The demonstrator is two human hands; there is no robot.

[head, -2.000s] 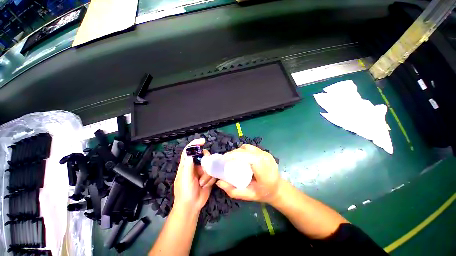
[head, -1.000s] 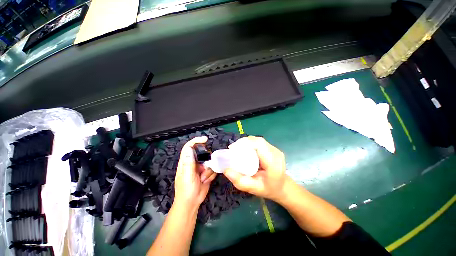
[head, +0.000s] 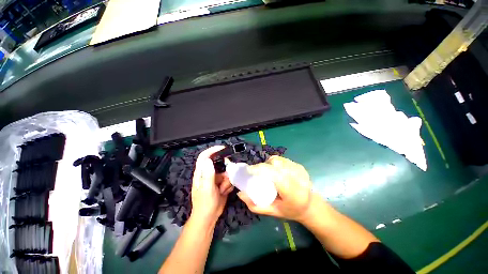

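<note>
My left hand [head: 207,187] holds a black handle part [head: 229,152] between thumb and fingers, its open end pointing up and right. My right hand [head: 291,187] grips a translucent white squeeze bottle [head: 257,186], its narrow end at the lower side of the part. Whether the tip touches the part cannot be told. Both hands are bare. Beneath them lies a loose heap of small black inserts [head: 184,174], partly hidden by the hands.
A black tray [head: 241,104] lies behind the heap, with a handle [head: 165,92] at its left end. Loose handle parts [head: 144,179] lie left, beside a plastic-lined bin [head: 85,160] holding packed rows. A white cloth [head: 388,126] lies right, near a yellow-taped post [head: 439,61].
The part in my left hand has turned, so its open end now points up and right. The bottle has tilted, its narrow end now pointing more up and left. The whole view has shifted slightly.
</note>
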